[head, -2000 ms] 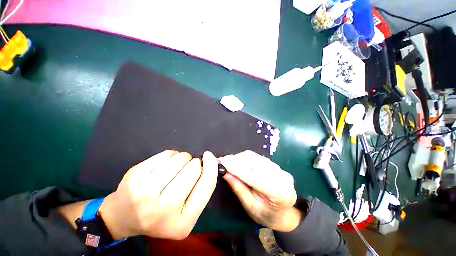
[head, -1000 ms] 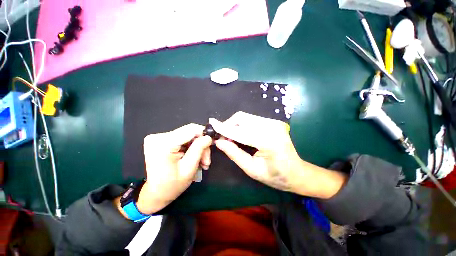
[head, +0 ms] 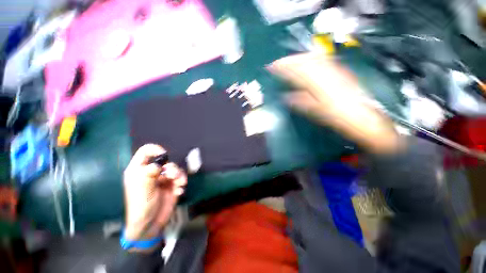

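Note:
The frame is strongly blurred. My left hand (head: 152, 194) is at the lower left corner of the black mat (head: 186, 125), pinching a small black housing (head: 160, 159) between thumb and fingers. My right hand (head: 325, 93) is off the mat to the right, over the green bench top, with fingers stretched to the left; blur hides whether it holds anything. Tiny white discs (head: 248, 93) lie at the mat's upper right corner. A pale patch (head: 258, 121) lies on the mat's right edge. A small white strip (head: 194, 160) lies near the mat's lower edge.
A white block (head: 200, 86) is at the mat's top edge. A white bottle (head: 230, 40) stands or lies by the pink sheet (head: 101, 88). A blue device (head: 31, 152) and yellow connector (head: 66, 131) are at left. Blurred tools and cables are at right.
My hands have separated. My left hand keeps the black housing and is lower left; my right hand has moved up and right off the mat. The camera view has turned.

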